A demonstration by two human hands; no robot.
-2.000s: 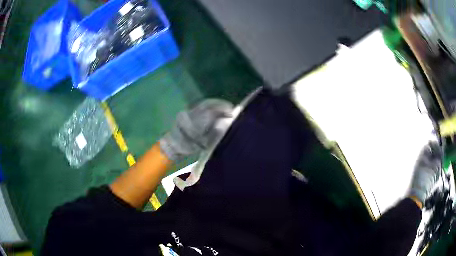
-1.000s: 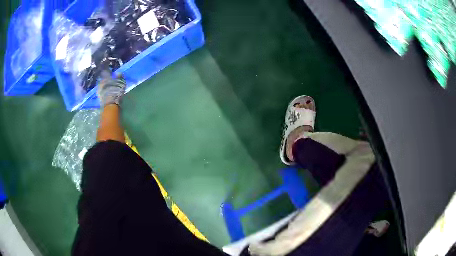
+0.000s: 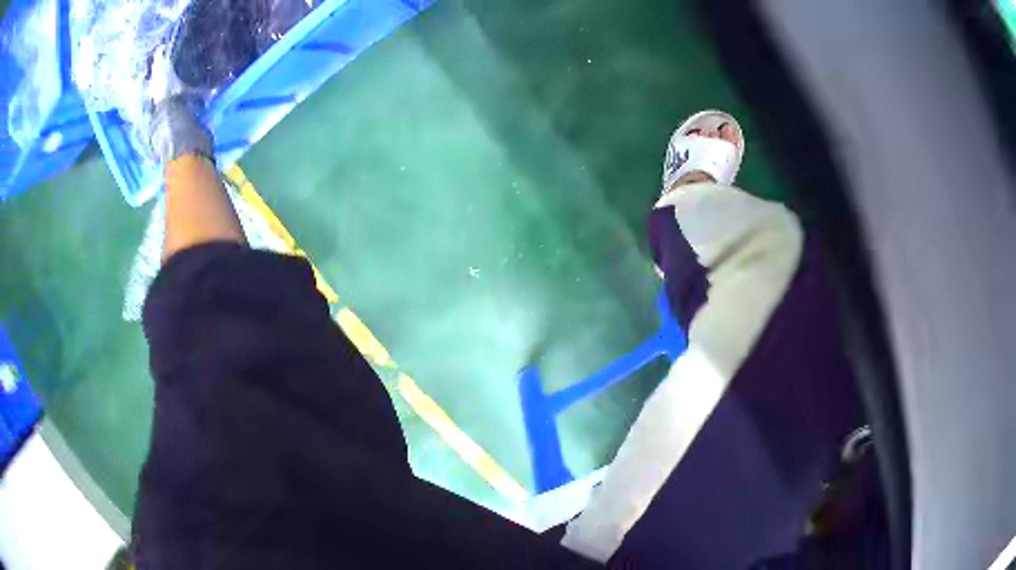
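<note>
My left hand [image 3: 181, 129], in a grey glove, reaches to the near edge of a blue bin [image 3: 292, 69] at the upper left. Its fingers are blurred against a shiny clear plastic bag [image 3: 120, 53] in the bin, so I cannot tell if they grip it. A dark bundle [image 3: 228, 39] under plastic lies just beyond the hand. My right hand is not in view.
Another blue bin [image 3: 36, 111] stands at the left edge. A clear bag [image 3: 143, 262] lies on the green floor, partly behind my forearm. A blue stool-like frame [image 3: 543, 429], my slippered foot [image 3: 704, 150] and a grey bench edge [image 3: 891, 223] also show.
My left hand has gone from beside my lap to the blue bin. My right hand, earlier over the white surface, has left the picture. The view has swung towards the floor and bins.
</note>
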